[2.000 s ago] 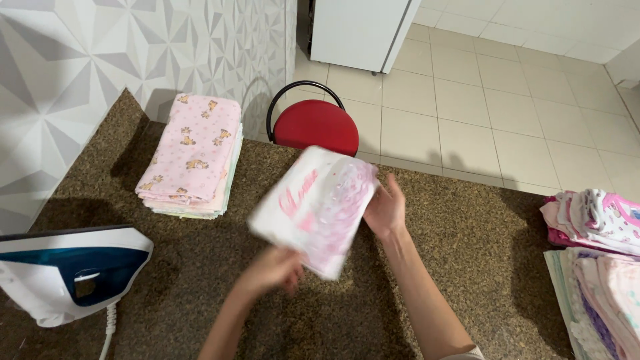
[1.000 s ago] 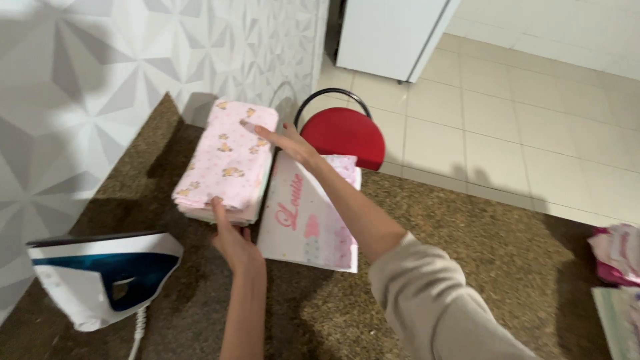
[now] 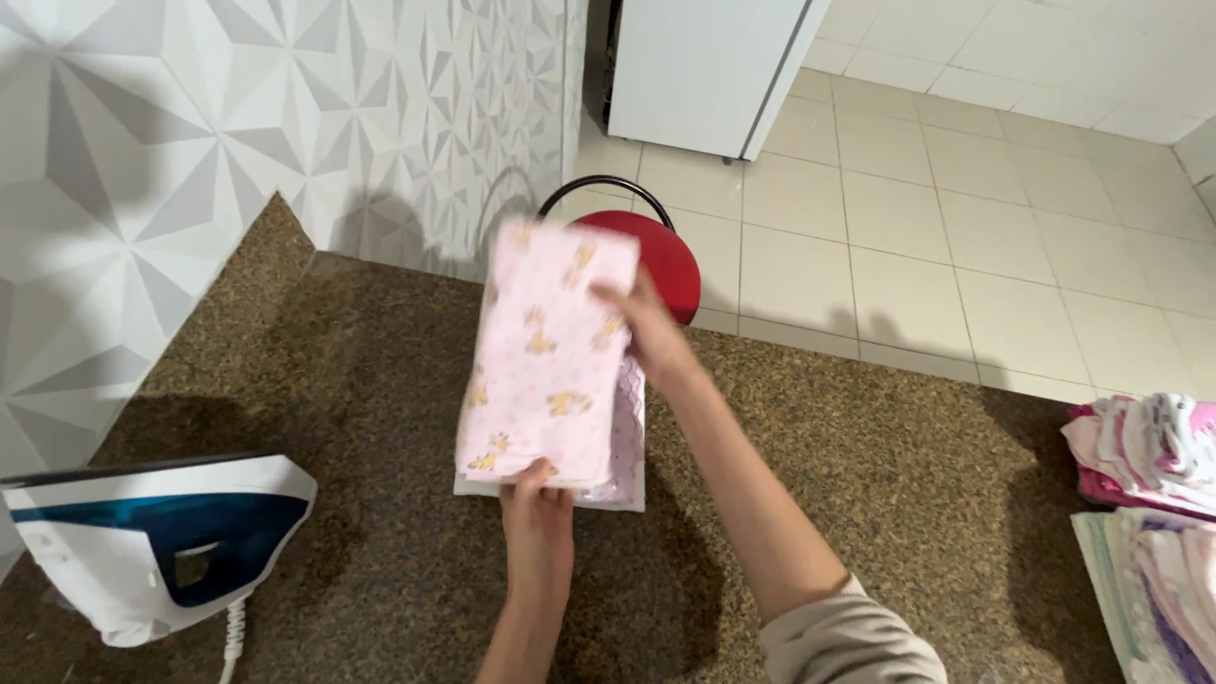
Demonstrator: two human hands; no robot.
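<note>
A stack of folded cloths, the top one pink with printed animals [image 3: 546,370], is gripped between both my hands over a folded white cloth with a lilac edge [image 3: 627,465]. My left hand [image 3: 539,513] grips the near edge of the stack, thumb on top. At the far right side of the stack, my right hand [image 3: 646,328] has its thumb on top and its other fingers hidden. Most of the lilac-edged cloth is covered by the stack; whether the two touch I cannot tell.
A white and blue clothes iron [image 3: 180,541] lies at the left on the granite countertop [image 3: 855,484]. Folded baby clothes [image 3: 1154,446] and more folded cloths [image 3: 1154,579] are piled at the right. Beyond the counter's far edge stands a red stool [image 3: 665,266].
The pink-topped stack has moved right, from beside the lilac-edged cloth to over it, with both my hands. Two seconds ago my hands held the lilac-edged cloth.
</note>
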